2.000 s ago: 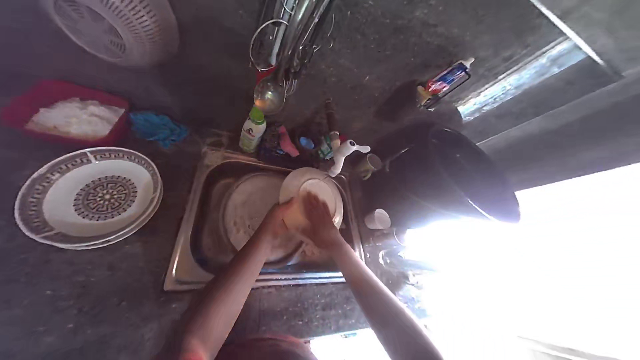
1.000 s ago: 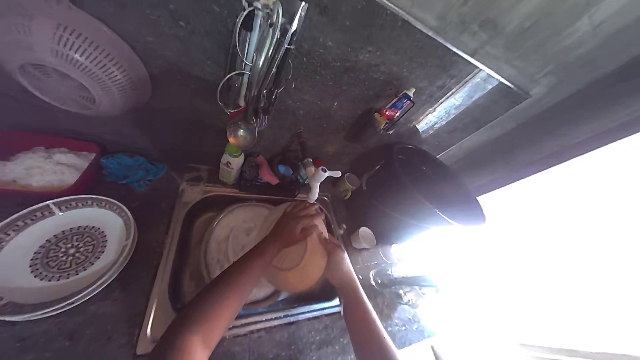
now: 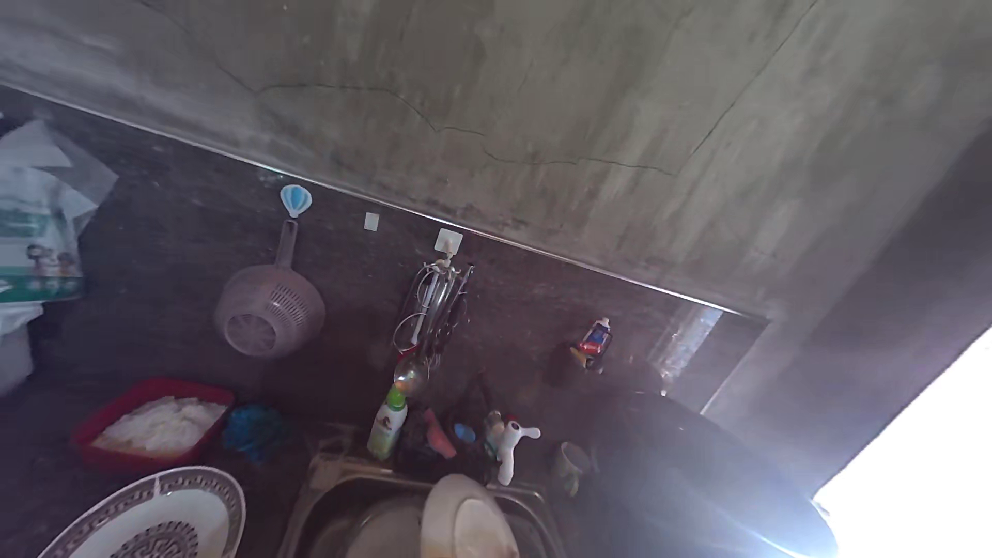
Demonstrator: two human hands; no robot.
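Note:
A pale plate (image 3: 466, 519) stands tilted over the metal sink (image 3: 314, 496) at the bottom edge of the view. What may be a fingertip shows at its lower right edge, but which hand it belongs to cannot be told; both hands are otherwise below the frame. Behind the plate, a larger round dish (image 3: 386, 531) lies in the sink. The white tap (image 3: 509, 449) rises just behind the sink's rim, with a green-capped bottle (image 3: 387, 425) to its left.
A patterned plate (image 3: 190, 508) and a red tub of white stuff (image 3: 89, 434) are on the left, beside a blue mesh scrubber (image 3: 256, 430). A strainer (image 3: 270, 310) and metal utensils (image 3: 434, 310) hang on the wall. A large dark vessel (image 3: 682, 480) stands right of a cup (image 3: 572, 465).
The view has tilted up strongly, taking my forearms out of the frame. Both hands were on a plate over the sink earlier; now the plate stands more upright.

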